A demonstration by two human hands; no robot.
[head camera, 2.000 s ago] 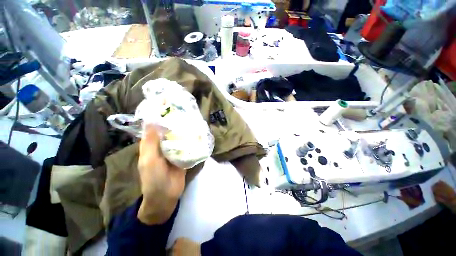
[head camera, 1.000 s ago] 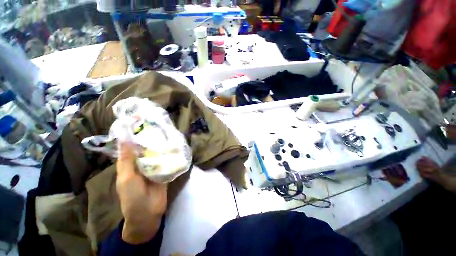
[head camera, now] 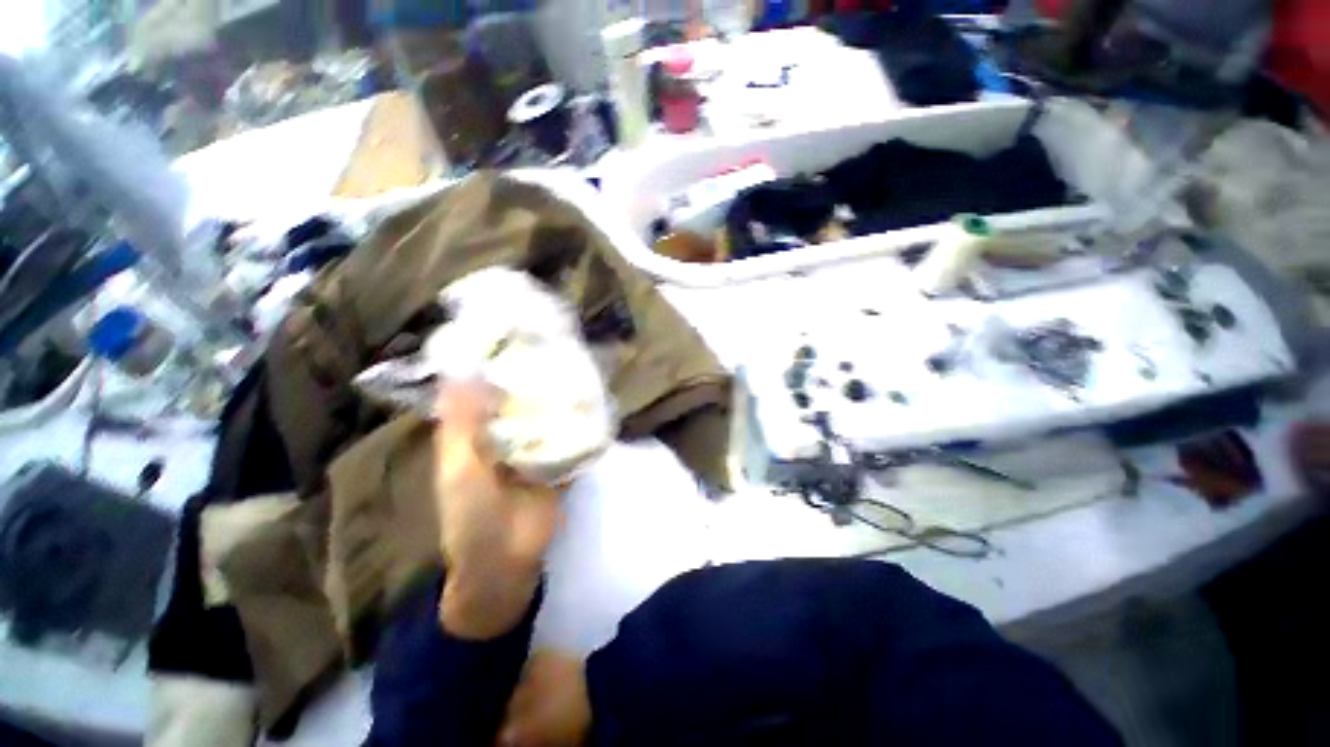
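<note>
My left hand holds a white bun in a crinkled, thin plastic bag, thumb on the near side, above the olive-brown garment heap. The bag's loose end sticks out to the left. The picture is blurred, and the filling is hard to make out. My right hand shows only in part at the bottom edge, beside the left sleeve. Its fingers are hidden, and I cannot tell if it holds anything. The right navy sleeve lies across the bottom centre.
A white sewing machine head lies to the right, with thin wire-like loops at its front. Behind are a white trough with black cloth and a thread cone. A blue cap shows at left. Another person's hand is at the right edge.
The view has swung and blurred, shifting the scene right and slightly up since one second ago. My left hand still holds the bagged bun. More of my right hand shows at the bottom.
</note>
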